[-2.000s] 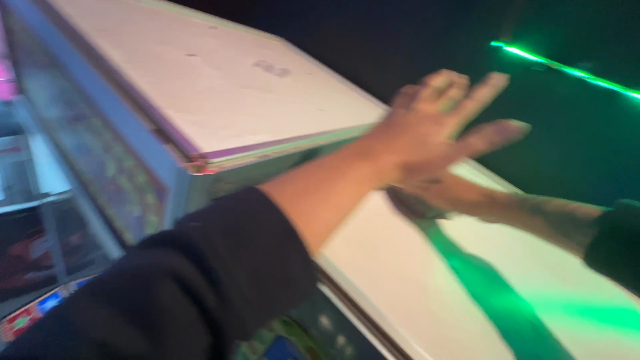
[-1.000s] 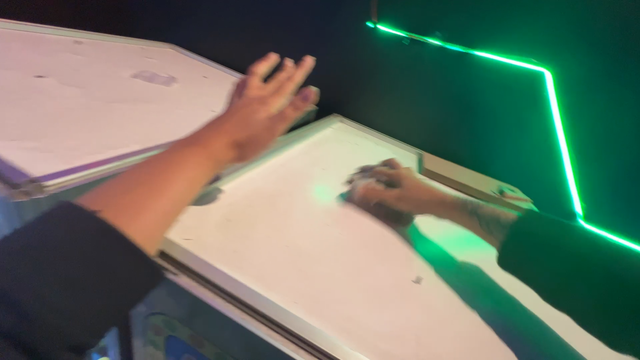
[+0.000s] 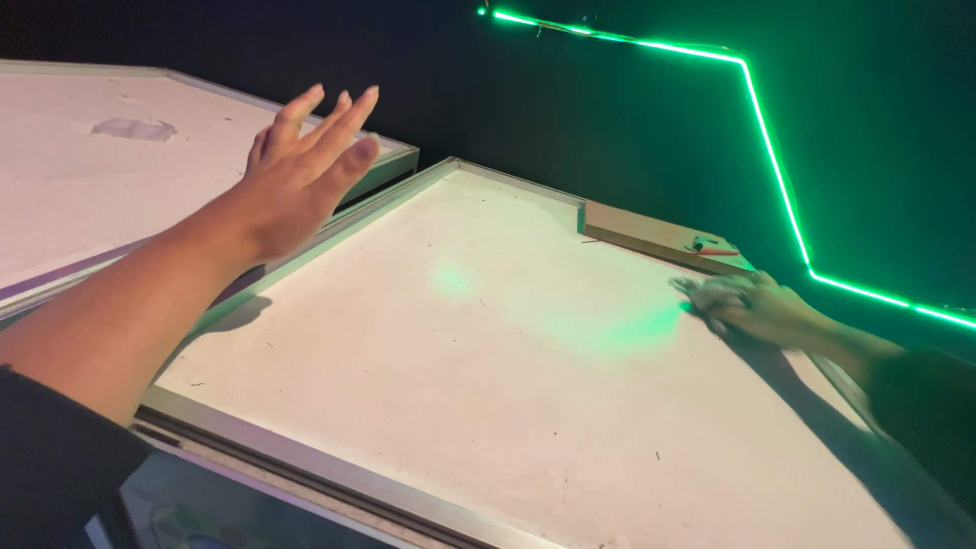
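My right hand (image 3: 762, 309), blurred, is closed on a crumpled dark grey cloth (image 3: 705, 297) near the right back edge of a white, metal-framed cabinet top (image 3: 473, 381). The cloth lies against the panel, and a long shadow falls from the hand towards the lower right. My left hand (image 3: 305, 179) is raised over the frame between this top and the one to its left, fingers apart and holding nothing. Small dark specks of debris dot the white surface, and green light glows on its middle.
At the left lies a second white cabinet top (image 3: 61, 175) with a torn pale patch (image 3: 136, 130). Behind the near top is a ledge with a small reddish object (image 3: 715, 248). A green light strip (image 3: 774, 152) runs along the dark wall.
My right hand has moved right across the white top with the cloth, away from my left hand, which was close to it two seconds ago. The left hand remains raised. The view has shifted.
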